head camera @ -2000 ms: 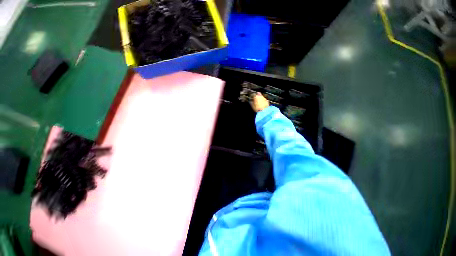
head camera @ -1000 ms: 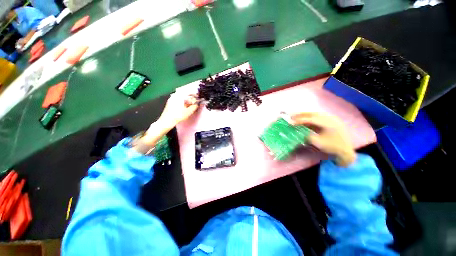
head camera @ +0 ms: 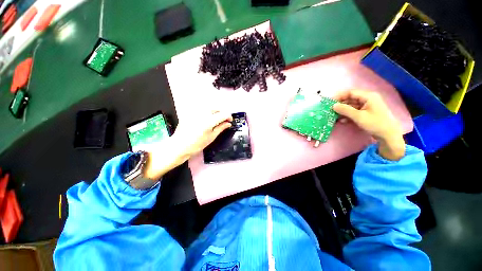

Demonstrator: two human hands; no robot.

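Note:
My right hand (head camera: pixel 372 114) grips a green circuit board (head camera: pixel 312 116) by its right edge, held at or just above the pink mat (head camera: pixel 275 159). My left hand (head camera: pixel 195 135) is at the top left of a black open housing (head camera: pixel 232 145) on the mat. Its fingertips are at the housing's upper edge; whether they hold a small black part there cannot be told. A tangled pile of black toothed strips (head camera: pixel 243 58) lies at the back of the mat.
A blue bin with yellow rim (head camera: pixel 407 87) full of black strips stands at right, beside a blue container (head camera: pixel 438 132). A board in a housing (head camera: pixel 149 133) and an empty black housing (head camera: pixel 92 128) lie left. The green conveyor (head camera: pixel 132 32) carries more units and orange-red pieces.
My left hand has moved from the strip pile down to the black housing. My right hand still holds the circuit board, now steadier. The camera view has shifted slightly.

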